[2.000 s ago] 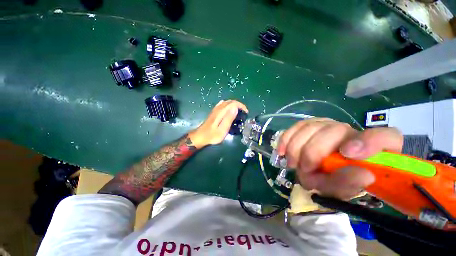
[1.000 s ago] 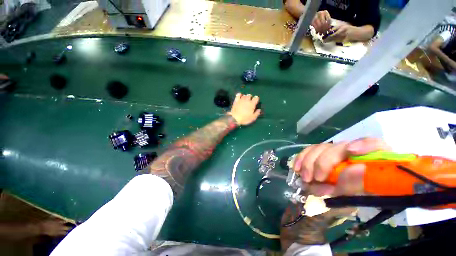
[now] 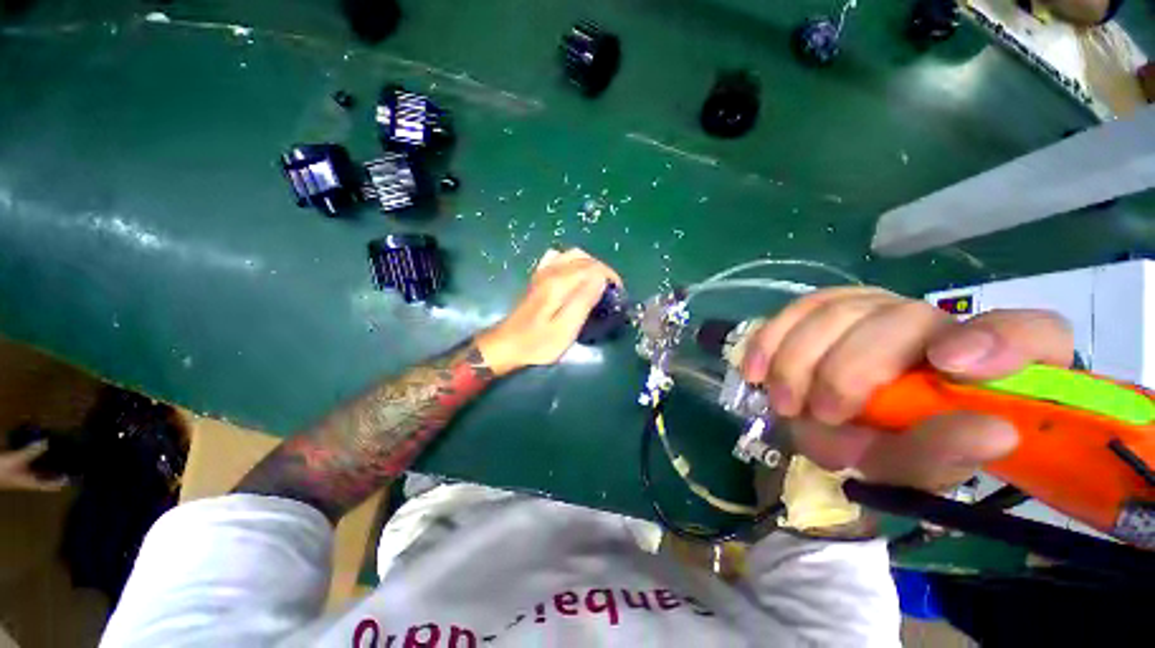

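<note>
My left hand is closed around a black finned housing on the dark-green surface. My right hand grips the orange electric screwdriver with its lime-green strip. The silver nozzle head points left at the housing, just to its right. I cannot tell whether they touch. A tan tape wrap binds the hoses below my right hand. Tiny bright specks lie beyond my left hand.
Several finned housings are grouped at the left. More dark round parts lie further up. A grey post and a white box stand at right. A cardboard box and another person's hand show at lower left.
My left hand has come back from the far row of parts to the front of the nozzle, now with a housing in it. My right hand still holds the screwdriver. The view has tilted down.
</note>
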